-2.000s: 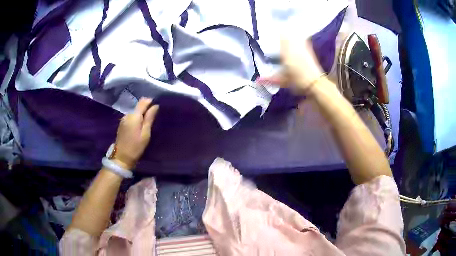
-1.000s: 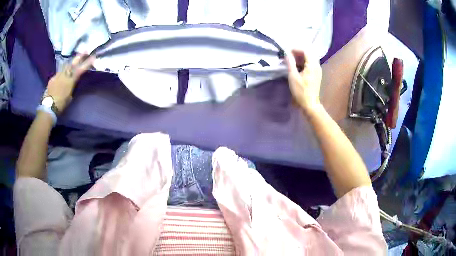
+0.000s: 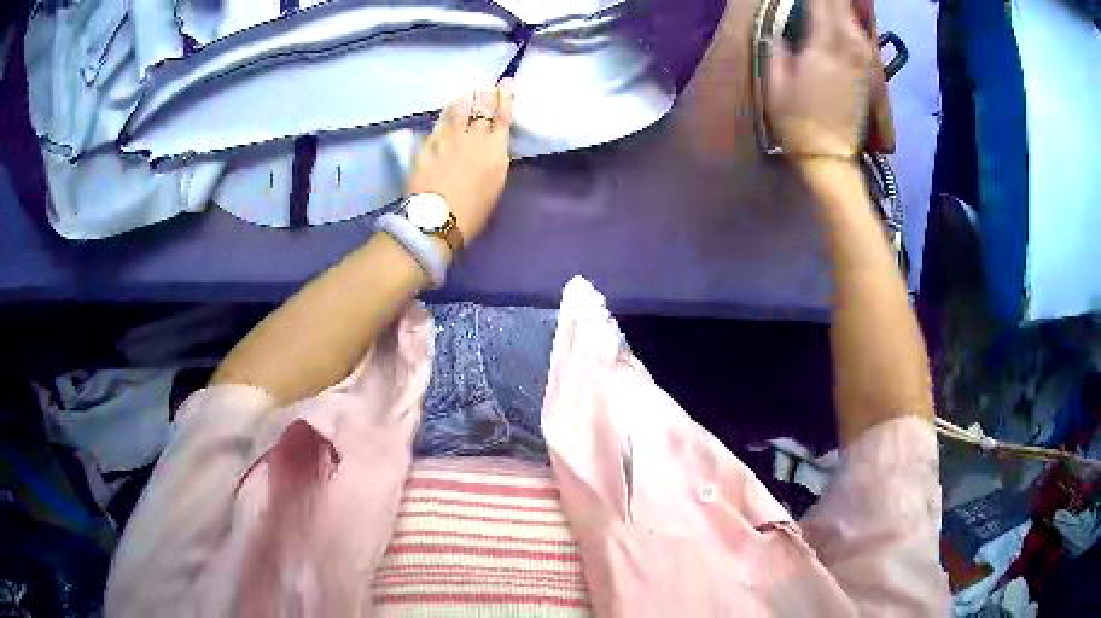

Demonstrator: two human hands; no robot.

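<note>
The garment (image 3: 362,91) lies on the pressing table, its pale blue-white inside up, with narrow dark purple seam strips and a folded long band across it. My left hand (image 3: 469,157) is on the garment's near edge beside a dark seam; whether its fingers pinch the cloth cannot be told. The iron (image 3: 773,30) stands at the right of the table, its red-brown handle (image 3: 881,115) partly showing. My right hand (image 3: 823,97) is blurred and over the iron, hiding most of it; its grip cannot be told.
The lavender-grey table cover (image 3: 676,217) shows between garment and iron. The iron's hose (image 3: 891,199) runs down its near side. Blue-edged material (image 3: 1069,157) is at the far right. Fabric scraps (image 3: 115,417) lie below left, with more at lower right. A pale cord (image 3: 996,447) runs right.
My left hand has moved right along the garment. My right hand has let go of the garment's edge and moved right and up over the iron. The garment now lies flatter.
</note>
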